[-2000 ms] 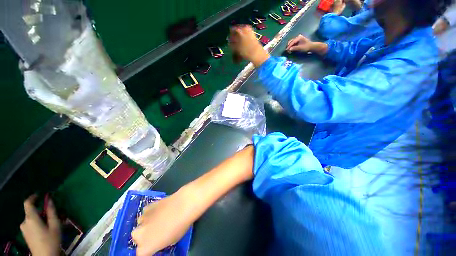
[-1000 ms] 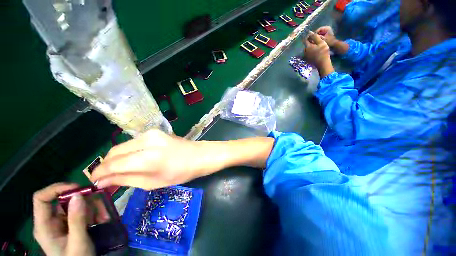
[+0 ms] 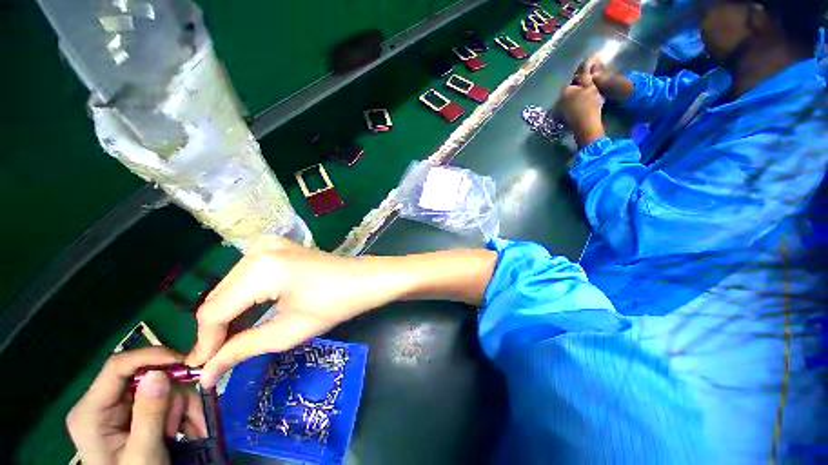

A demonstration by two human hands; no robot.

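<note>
My left hand [image 3: 136,409] holds a red-and-black phone housing [image 3: 172,374] at the lower left, its thumb on the red end. My right hand [image 3: 272,295] reaches across from the right. Its thumb and forefinger pinch at the right end of the housing's red edge, where a small silver metal part [image 3: 192,374] shows. The fingertips hide most of that part. A blue parts tray [image 3: 349,400] with many silver parts lies on the bench just right of the housing, below my right wrist.
A wrapped post [image 3: 195,136] rises behind my right hand. The green belt [image 3: 272,73] carries several housings beyond the taped edge [image 3: 454,136]. A clear bag [image 3: 472,204] lies on the bench. A neighbouring worker's blue sleeve [image 3: 635,182] and a silver parts pile [image 3: 542,121] are to the right.
My right hand first left the tray and came to the housing in my left hand. Since then its fingertips have closed in on the red end. The housings on the belt have shifted toward the lower left.
</note>
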